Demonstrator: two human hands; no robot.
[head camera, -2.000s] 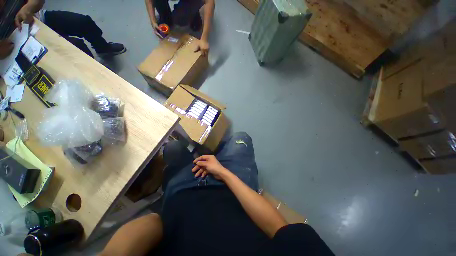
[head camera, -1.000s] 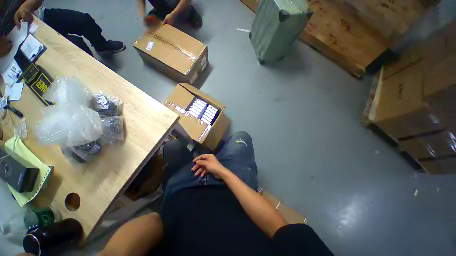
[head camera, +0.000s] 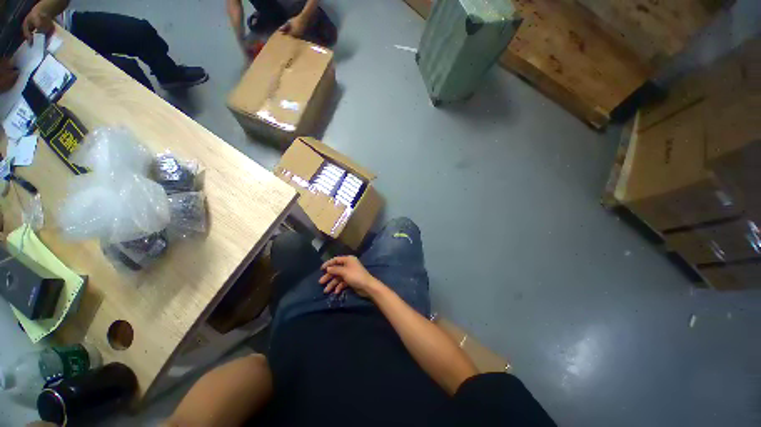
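Observation:
My right hand (head camera: 346, 276) rests on my lap over the jeans, fingers loosely curled and slightly apart, with nothing visible in it. My left forearm runs out at the bottom edge and my left hand is out of the picture. An open carton (head camera: 359, 225) with rows of small white items stands on the floor just beyond my knees, beside the desk corner. Farther off, a crouching person has a hand on a closed brown carton (head camera: 288, 83); a blurred red object is at their other hand.
The wooden desk (head camera: 234, 196) at left holds bubble-wrapped items (head camera: 125, 200), a black box (head camera: 29, 288), a black flask (head camera: 88, 394) and a green-labelled bottle (head camera: 67, 363). A seated person handles papers. A green parcel (head camera: 463, 50) stands ahead; stacked cartons (head camera: 676, 175) and wooden crates are at right.
The coworker's closed carton has been turned and shifted, now lying at a different angle near the open carton. The coworker's hands have moved. My right hand stays on my lap.

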